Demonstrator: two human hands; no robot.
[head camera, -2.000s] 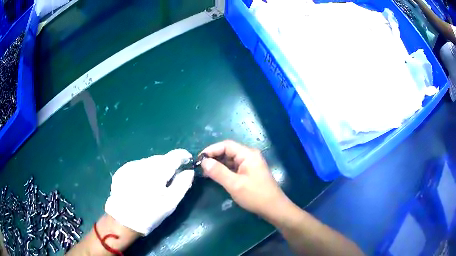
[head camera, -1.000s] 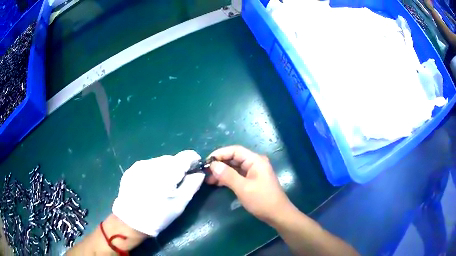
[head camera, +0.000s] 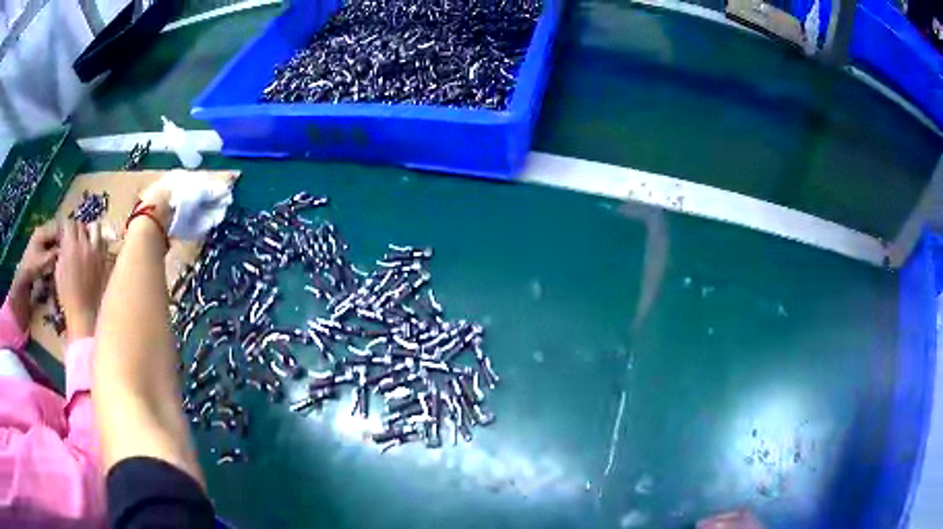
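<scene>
My left hand (head camera: 199, 205), in a white glove with a red cord at the wrist, is stretched far left over a tan cardboard piece (head camera: 129, 186). Its fingers are too blurred to tell whether they hold anything. Of my right hand (head camera: 730, 520) only a small patch of skin shows at the bottom edge; its fingers are hidden. A loose pile of small dark-and-silver metal parts (head camera: 414, 356) lies on the green bench (head camera: 548, 413), to the right of my left arm. A few similar small parts (head camera: 91, 207) lie on the cardboard.
A blue bin (head camera: 362, 139) full of small parts stands at the back. Another person's hands (head camera: 78, 263) and pink sleeves are beside my left arm. A green tray (head camera: 52, 170) is at far left, a blue tote (head camera: 915, 382) at the right edge. A pale rail (head camera: 713, 207) crosses behind.
The view has swung left. My left hand has moved away from my right hand to the cardboard. My right hand is now almost out of view, and the small part held between them no longer shows.
</scene>
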